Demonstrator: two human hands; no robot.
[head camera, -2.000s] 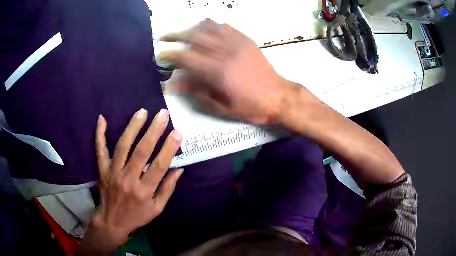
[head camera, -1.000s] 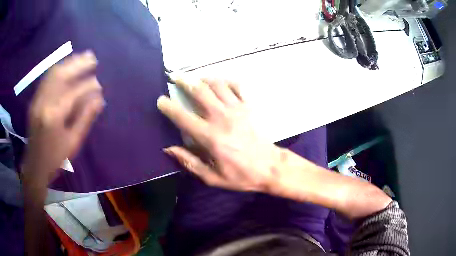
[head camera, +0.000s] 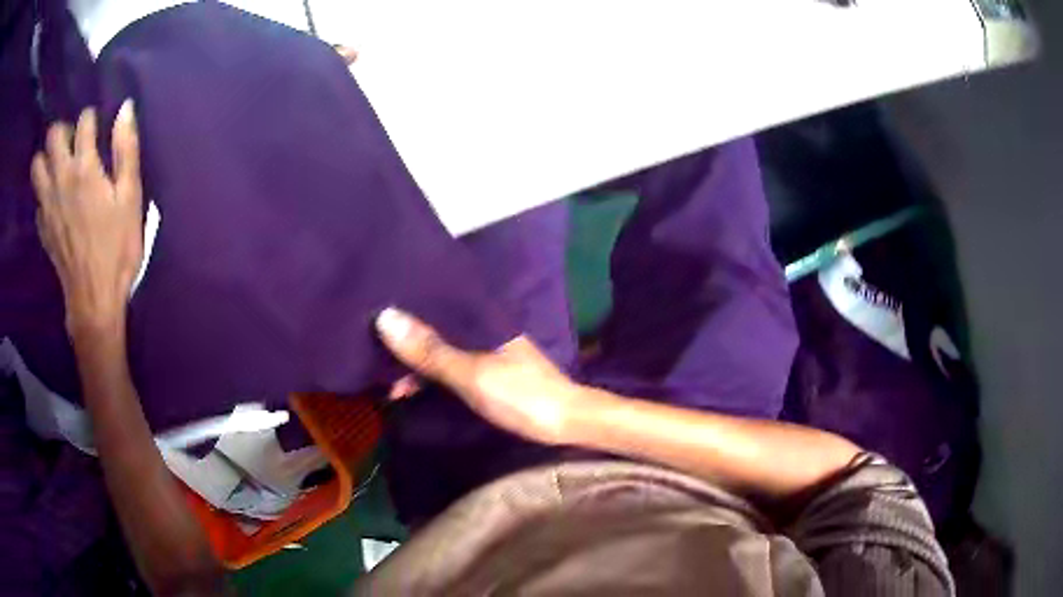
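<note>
A dark purple garment panel (head camera: 268, 198) lies over the left part of the white table and hangs past its front edge. My left hand (head camera: 91, 198) lies on the panel's left part, fingers apart, beside a white stripe (head camera: 146, 247). My right hand (head camera: 484, 379) has the panel's lower right edge between the thumb on top and fingers mostly hidden beneath the cloth.
The white table (head camera: 606, 93) spans the top. Below it an orange basket (head camera: 338, 449) holds white scraps (head camera: 251, 466). Purple cloth with white lettered pieces (head camera: 868, 306) lies at the right. Purple-clad legs (head camera: 699, 280) are under the table edge.
The view has shifted down; the scissors are out of view. My right hand has gone from the table to the panel's lower edge, which now hangs off the table. My left hand has settled on the panel's left.
</note>
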